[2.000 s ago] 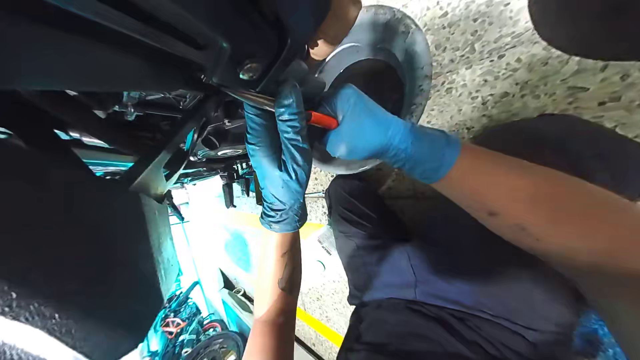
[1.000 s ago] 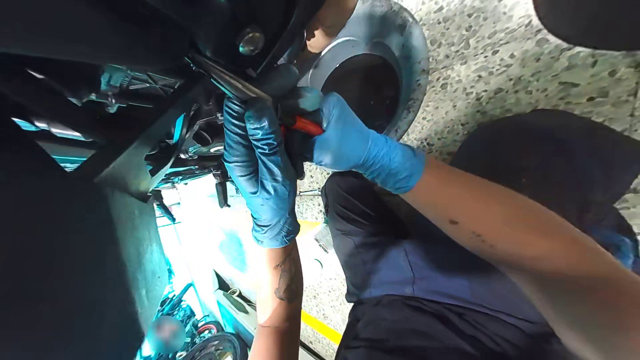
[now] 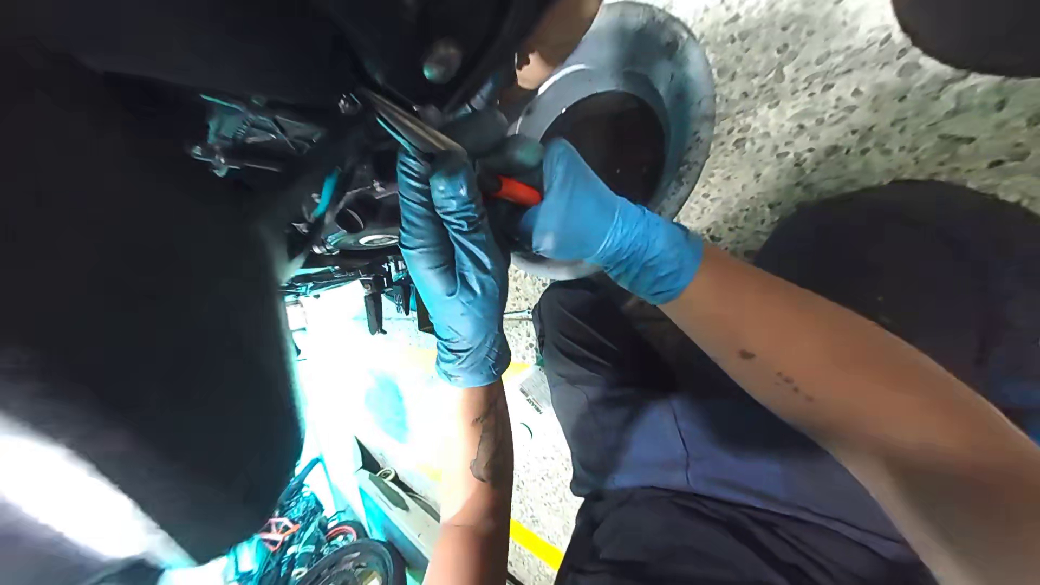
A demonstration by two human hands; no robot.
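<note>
My right hand [image 3: 601,215], in a blue glove, is closed on a red-and-black handle [image 3: 517,191] of a hand tool whose kind I cannot make out. Just left of it, my left hand [image 3: 459,260], also gloved in blue, points upward with its fingers closed around the lower end of a long flat metal piece [image 3: 414,126]. That piece slants up and left against the dark underside of a vehicle [image 3: 325,49], near a round bolt head [image 3: 442,61]. Whether the metal piece and the handle are one tool is hidden by my fingers.
A grey round basin [image 3: 691,106] with a dark inside lies on the speckled floor [image 3: 780,106]. Bare skin of a person [image 3: 561,36] shows at the top. A large dark panel [image 3: 146,284] fills the left. Below are a wheel [image 3: 353,565] and a yellow floor line [image 3: 536,544].
Both hands have shifted slightly left relative to the basin. More of the flat metal piece shows above my left fingers than two seconds ago. The right hand keeps its grip on the handle.
</note>
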